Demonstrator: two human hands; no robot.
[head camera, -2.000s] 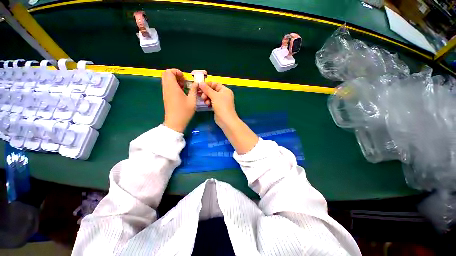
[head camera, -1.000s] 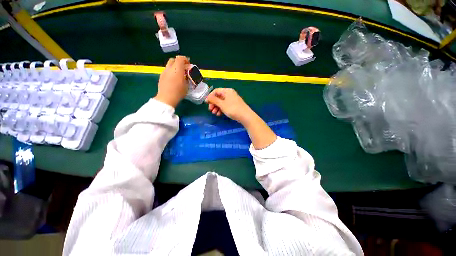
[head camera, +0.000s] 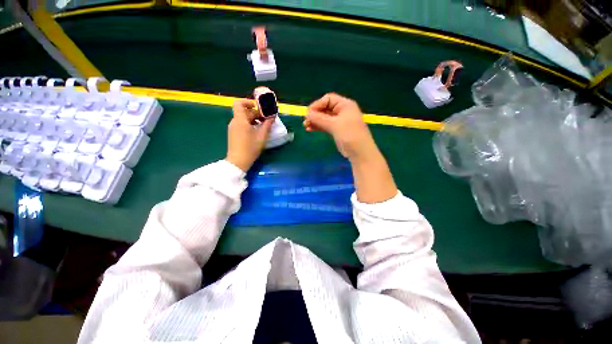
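A smartwatch (head camera: 267, 103) with a dark screen and pink rim stands tilted on a white stand (head camera: 277, 133) in front of me. My left hand (head camera: 247, 131) holds the watch from its left side, fingers behind the case and thumb near its lower edge. My right hand (head camera: 335, 119) is raised to the right of the watch, apart from it, with thumb and fingertips pinched together. Whether something tiny is between them cannot be told. A flat blue film sheet (head camera: 295, 195) with rows of small marks lies nearer to me, between my forearms.
White stands (head camera: 74, 141) sit in tight rows at left. Two pink-banded watches on stands (head camera: 262, 66) (head camera: 435, 89) are on the dark belt beyond the yellow stripe (head camera: 181, 97). Crinkled clear plastic covers (head camera: 530, 168) are heaped at right. Another blue film (head camera: 28, 218) hangs at lower left.
My right hand has moved up and right, away from the watch. My left hand still holds the watch, now turned more towards me. The two belt watches appear further right in view.
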